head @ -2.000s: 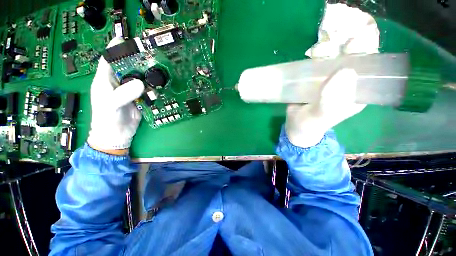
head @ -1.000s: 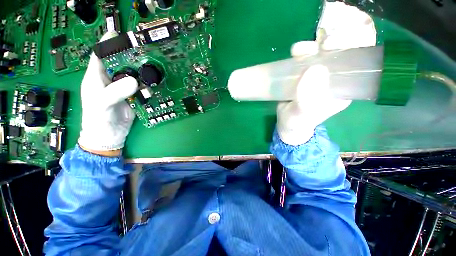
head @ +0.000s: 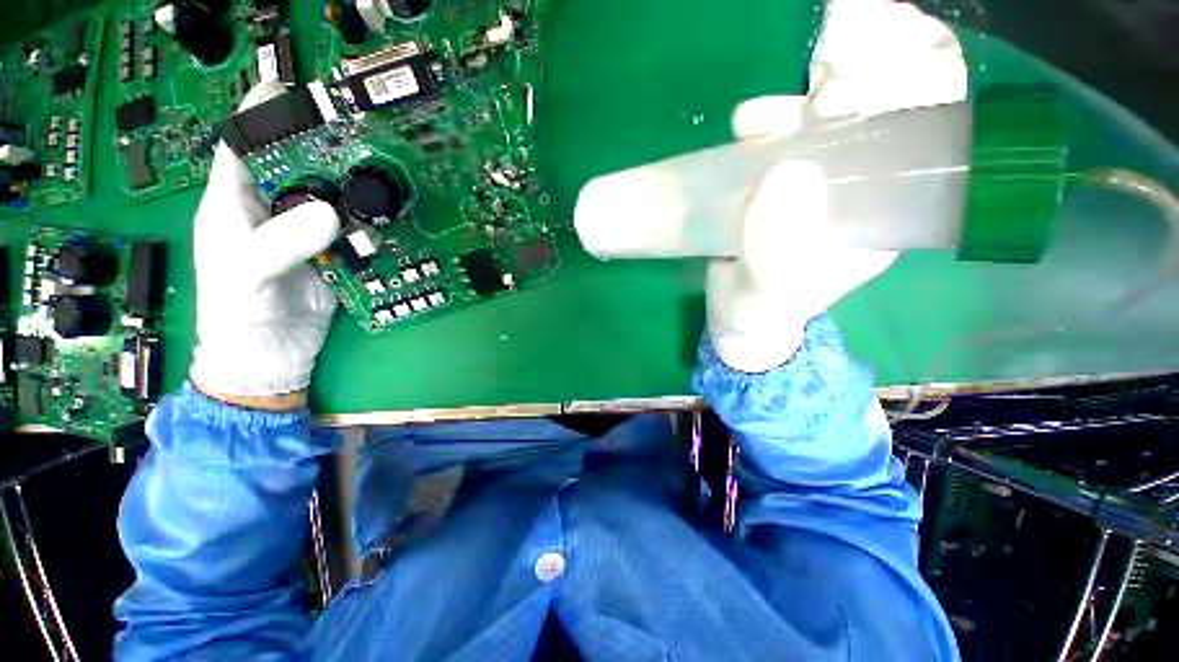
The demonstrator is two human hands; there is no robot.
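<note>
My left hand, in a white glove, grips a green circuit board by its left side, the thumb beside two round black parts. The board is tilted, with a labelled silver connector at its far edge. My right hand, also gloved, is closed around a thick translucent dispensing syringe with a green cap. The narrow end points left at the board's right edge, a little apart from it. The fine tip is too small to make out clearly. An air hose leaves the cap.
Several more circuit boards lie on the green mat at the left and far left. A white cloth lies beyond the syringe, on clear film. Wire racks stand below the bench edge on both sides.
The held board and my left hand have shifted slightly left in the view. The syringe and my right hand have also moved left, and the cap has come fully into clear view.
</note>
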